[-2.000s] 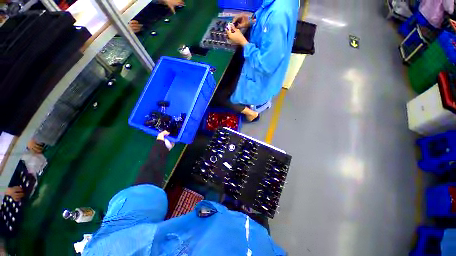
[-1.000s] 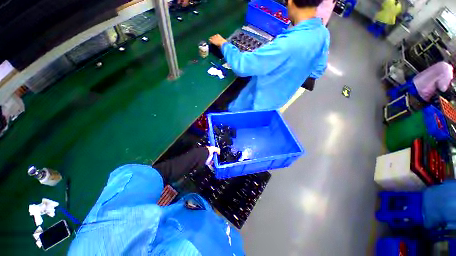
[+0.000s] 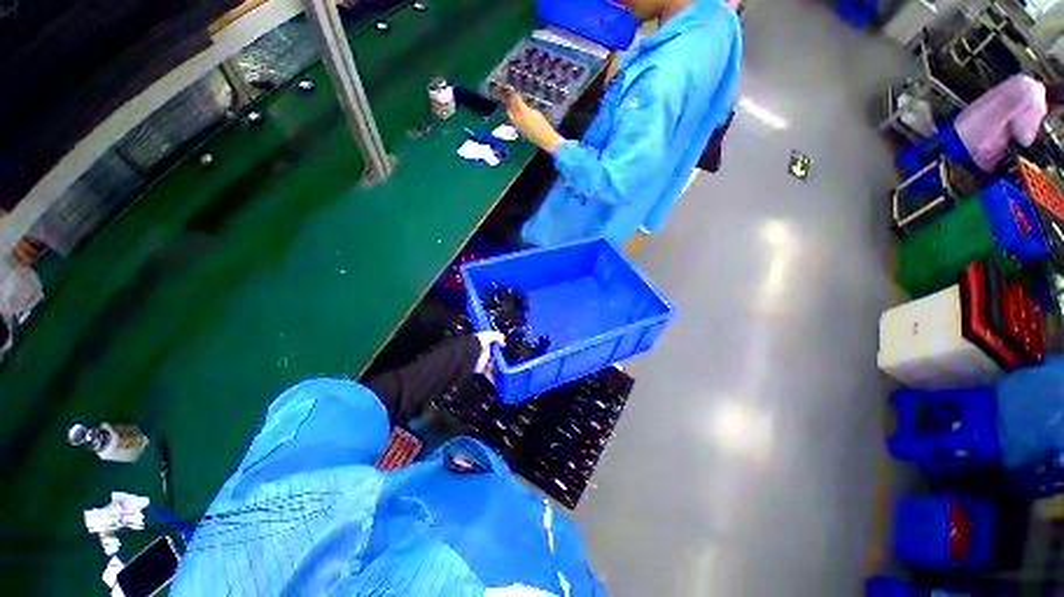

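Note:
A blue plastic bin (image 3: 583, 362) is tilted beside the bench, above a black parts tray (image 3: 548, 449) with rows of small shiny pieces. Small black parts (image 3: 508, 309) lie heaped at the bin's left end, too small to name surely. My left hand (image 3: 488, 350) grips the bin's near left rim; its dark sleeve comes from the blue smock. My right hand is not in view.
A green bench (image 3: 268, 280) runs along the left with a bottle (image 3: 107, 441), white tissue (image 3: 117, 513) and phone (image 3: 148, 569). A person in blue (image 3: 642, 128) works ahead at a tray (image 3: 546, 72). Grey floor (image 3: 747, 315) lies right, with stacked bins beyond.
The bin has moved off the bench to the right, over the black tray, with my left hand on its rim. In the last second it has shifted slightly left and up in view.

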